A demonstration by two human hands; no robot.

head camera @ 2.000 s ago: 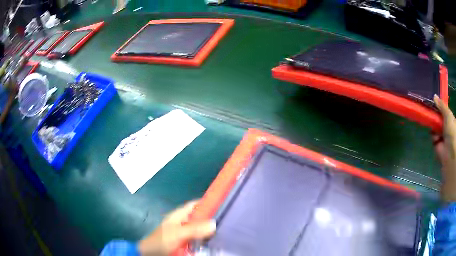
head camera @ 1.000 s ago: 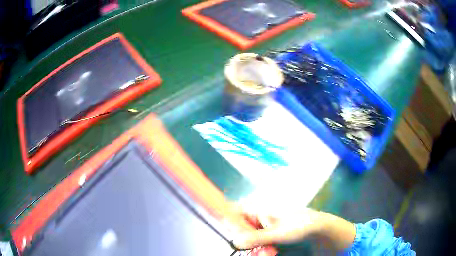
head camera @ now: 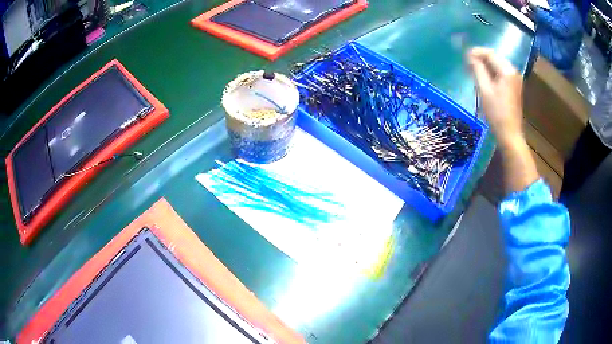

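A dark grey laptop display cover lies inside up in a red-orange foam cradle at the lower left, cut off by the bottom edge. My right hand is bare, with a blue sleeve, raised at the right beyond the blue parts tray. Its fingers are bent together and blurred; I cannot tell if they hold anything. The tray holds dark tangled cables with pale ends. My left hand is out of the picture.
A white sheet with blue strips lies left of the tray, with a round tub at its back edge. Two more cradled covers lie behind. A person's blue sleeve shows top right, above cardboard boxes.
My right hand has let go of the near cradle's edge and moved up and right past the blue tray. The view has shifted right since the earliest frame, and my left hand has left the picture.
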